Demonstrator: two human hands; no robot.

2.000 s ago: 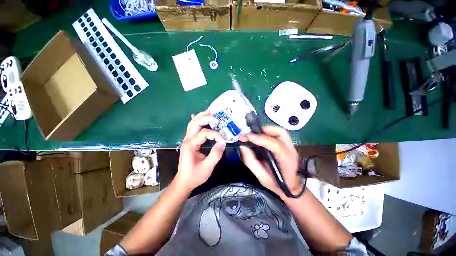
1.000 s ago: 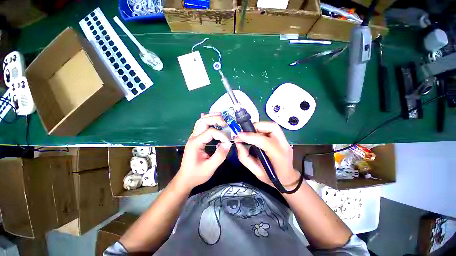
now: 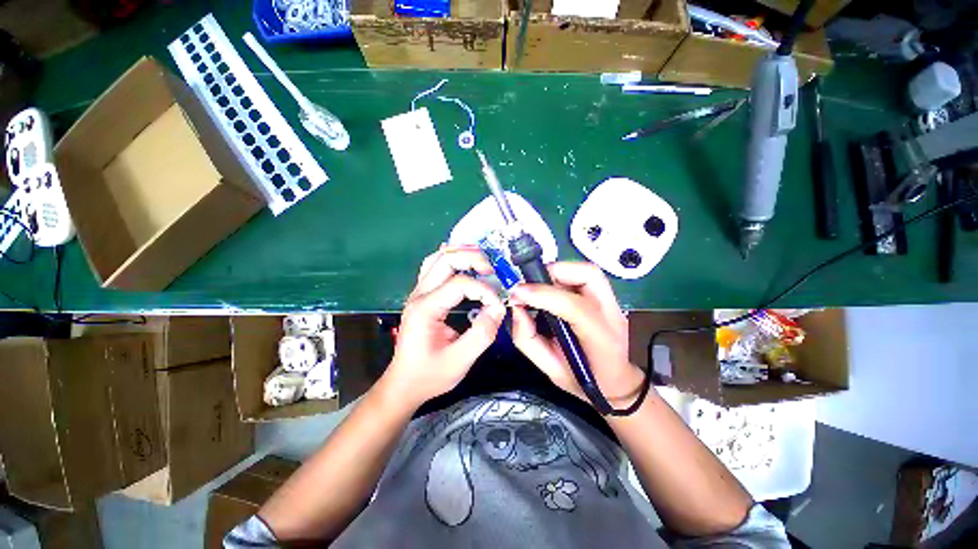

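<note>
The white rounded housing half point(image 3: 468, 227) lies at the bench's front edge, partly hidden by my hands and the iron. Its blue part point(image 3: 503, 268) shows between my hands. My right hand point(image 3: 584, 327) holds the black soldering iron point(image 3: 528, 253), its metal tip pointing up and away over the housing. My left hand point(image 3: 445, 322) is at the near left side of the housing, thumb and fingertips pinched together close to my right fingertips; what they pinch is too small to tell. The matching cover point(image 3: 624, 227), with three dark round spots, lies to the right.
A white card point(image 3: 416, 151) and a small wired disc point(image 3: 465, 139) lie beyond the housing. An open carton point(image 3: 161, 182), perforated strip point(image 3: 247, 116) and spoon-shaped item point(image 3: 322, 125) are at left. An electric screwdriver point(image 3: 769, 150) hangs at right; tweezers point(image 3: 670, 120) lie beside it.
Since two seconds ago the iron has swung to point more up and left, and my hands have come closer together. In the last second only the fingertips and iron shifted slightly.
</note>
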